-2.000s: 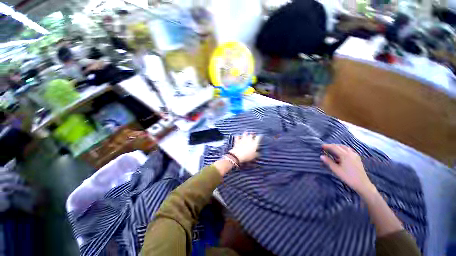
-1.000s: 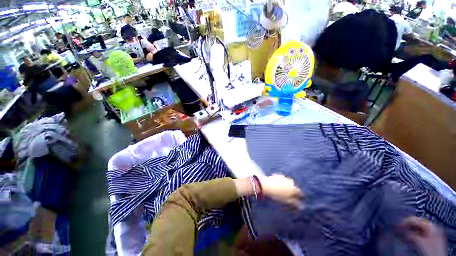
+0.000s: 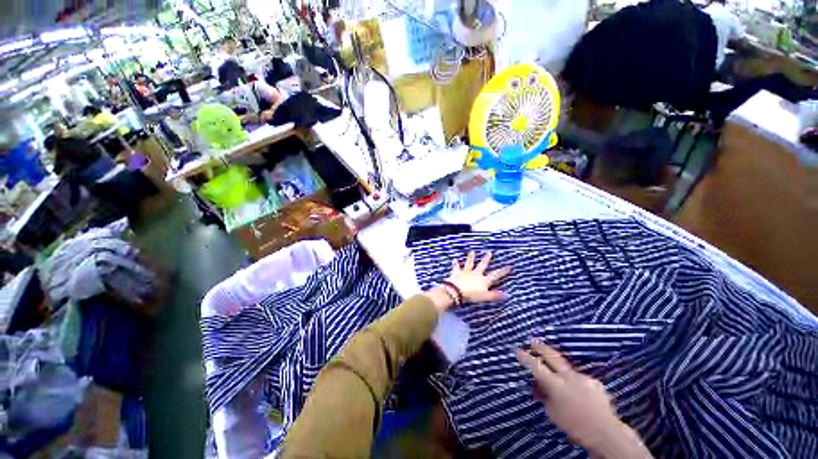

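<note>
A navy and white striped garment (image 3: 619, 314) lies spread over the white worktable, with folds and short dark lines across its far part. My left hand (image 3: 475, 281) lies on the garment's left part, palm down, fingers spread, holding nothing. My right hand (image 3: 574, 394) is over the near part of the cloth, blurred, fingers pointing left. Its palm is hidden, so I cannot tell whether it holds something. A dark phone (image 3: 439, 234) lies at the garment's far left edge.
A white-lined bin (image 3: 265, 278) with striped garments stands left of the table (image 3: 386, 245). A yellow and blue fan (image 3: 514, 121) stands at the far edge. A brown-fronted table (image 3: 753, 193) is at right. A person (image 3: 256, 92) sits farther back. Clothes lie heaped at far left.
My left hand has moved away from me and now lies flat with fingers spread. My right hand has moved left from the lower right. The garment shows flatter at left, and more of the phone shows.
</note>
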